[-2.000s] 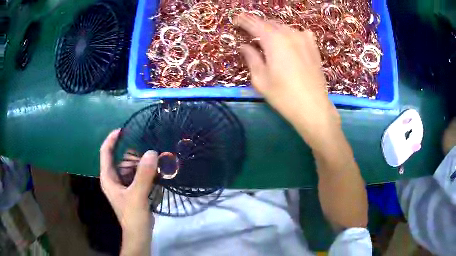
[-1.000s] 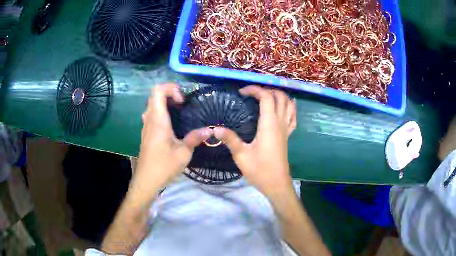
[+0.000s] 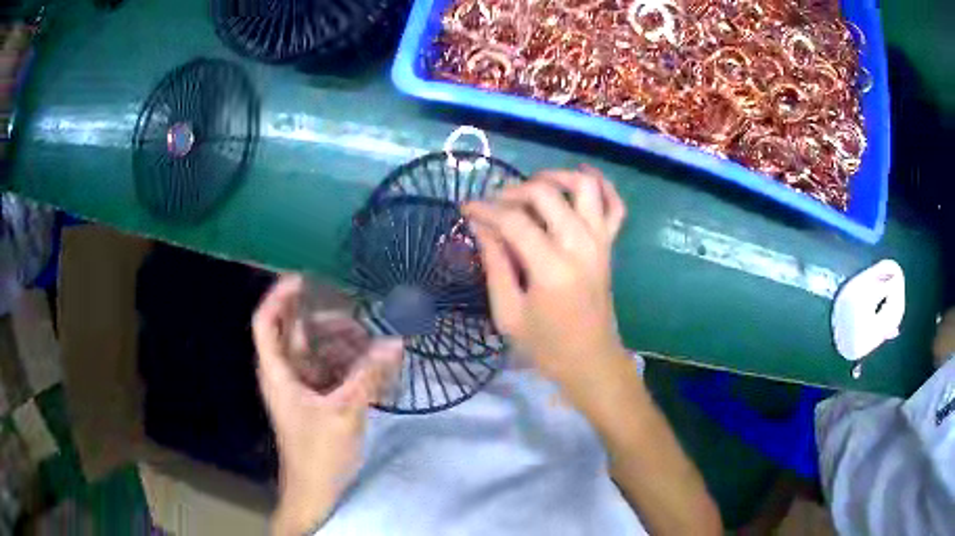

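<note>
Overlapping black fan grilles (image 3: 442, 356) are in front of me at the bench's near edge. A plain dark hub (image 3: 408, 310) shows at the centre, and a blurred copper ring (image 3: 457, 251) shows behind the spokes beside my right fingertips. My right hand (image 3: 555, 262) has curled fingers at the grilles' right side; its grip is unclear. My left hand (image 3: 325, 377) is blurred at their lower left, thumb near the rim; whether it holds anything is unclear. A bright loose ring (image 3: 467, 147) shows at the grilles' far edge.
A blue tray (image 3: 628, 136) heaped with copper rings stands at the upper right. A ringed grille (image 3: 197, 140) lies left on the green bench; dark grilles (image 3: 304, 23) are beyond. A white piece (image 3: 869, 310) lies right. A carton (image 3: 100, 345) is below left; a person's sleeve (image 3: 880, 450) is lower right.
My hands have moved apart from the ring they were pressing at the hub. My left hand has moved down. The view has shifted, so the tray sits higher and farther right.
</note>
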